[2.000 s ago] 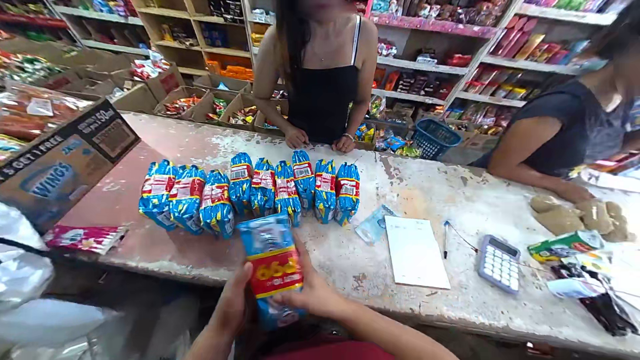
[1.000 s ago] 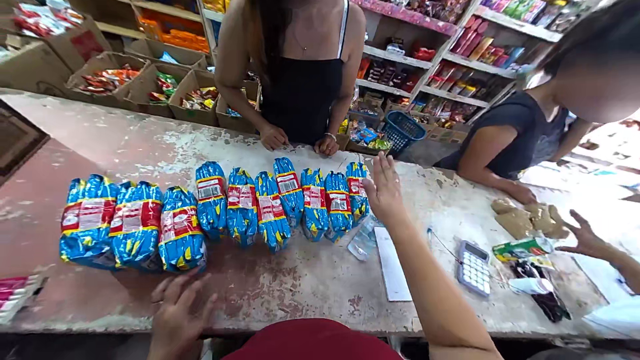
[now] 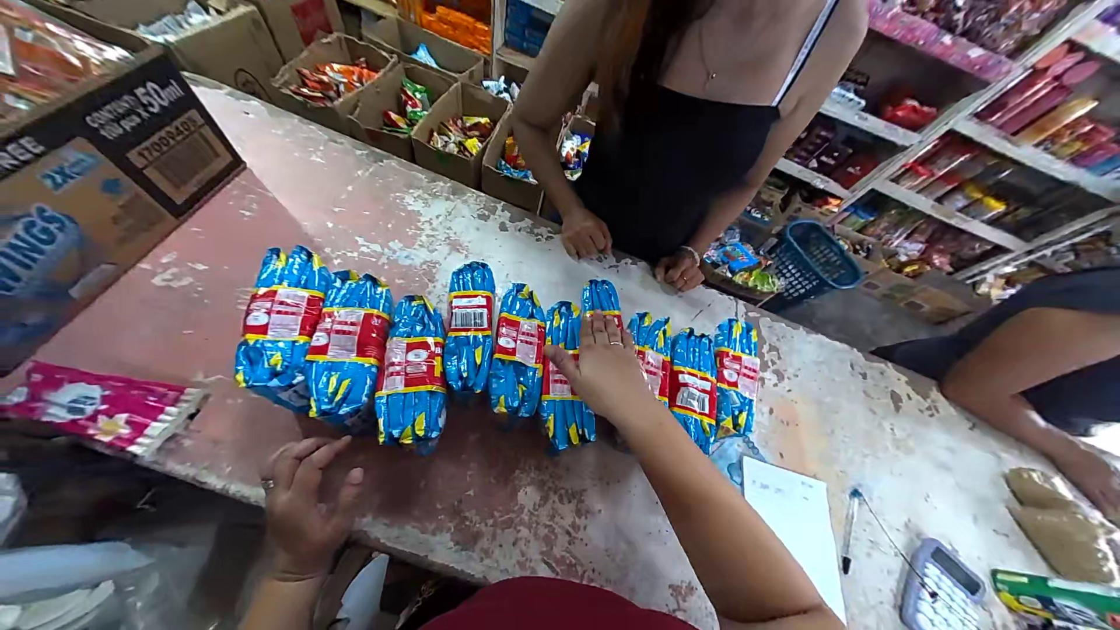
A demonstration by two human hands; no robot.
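Several blue plastic packets with red and yellow bands (image 3: 409, 372) stand side by side in a row across the worn painted counter. My right hand (image 3: 597, 363) lies flat with spread fingers on a packet right of the row's middle, partly hiding it and its neighbours. At the counter's near edge, below the left packets, my left hand (image 3: 311, 499) hovers with loosely curled fingers and holds nothing. A white paper pad (image 3: 792, 525) lies right of the row, beside a pen (image 3: 850, 531) and a calculator (image 3: 943, 588).
A large cardboard box (image 3: 105, 192) stands at the left, with a pink packet (image 3: 101, 407) near it. Across the counter a person (image 3: 682, 166) rests both hands on its edge; another person's arm (image 3: 1032, 385) is at the right. Brown bags (image 3: 1063, 529) lie there.
Two seconds ago both my hands held a blue packet over the near edge; it has been let go. Since one second ago my right hand has moved left onto the row.
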